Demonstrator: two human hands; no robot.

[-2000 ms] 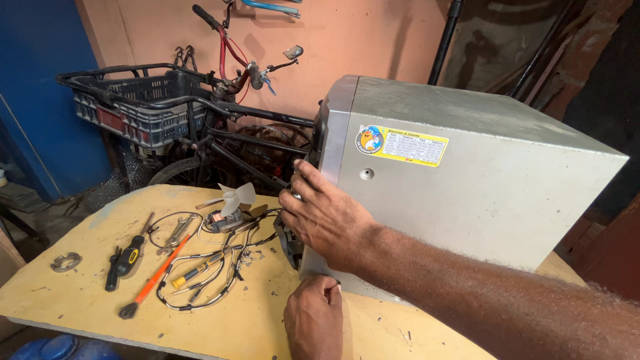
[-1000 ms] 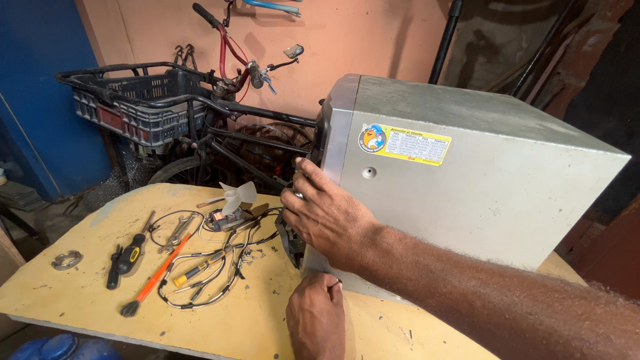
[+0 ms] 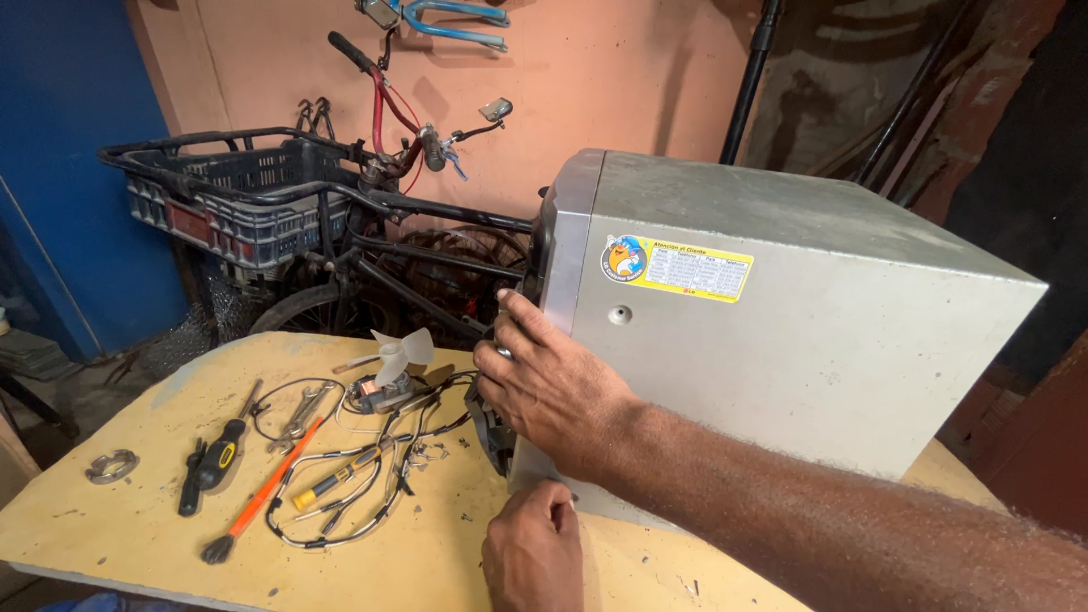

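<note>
A large grey metal-cased appliance (image 3: 790, 357) stands on the yellow table, its plastic front edge (image 3: 571, 246) facing left. My right hand (image 3: 552, 382) lies against that front, fingers curled over it, fingertips partly out of sight. Below it, my left hand (image 3: 534, 544) has bent fingers at the case's lower front corner; a small dark tip shows beside the thumb, and whether something is held there is hidden. A dark part (image 3: 489, 429) sits under the right hand's fingers, touching a bundle of wires (image 3: 382, 463). A small motor with a white fan blade (image 3: 393, 361) lies farther left.
On the table's left lie an orange-handled brush (image 3: 268, 484), a yellow-and-grey screwdriver (image 3: 337, 478), a black-handled screwdriver (image 3: 223, 455), wrenches (image 3: 302, 416), a metal ring (image 3: 112, 466) and loose screws (image 3: 429, 455). Behind are a bicycle (image 3: 408, 204) and a plastic crate (image 3: 246, 212).
</note>
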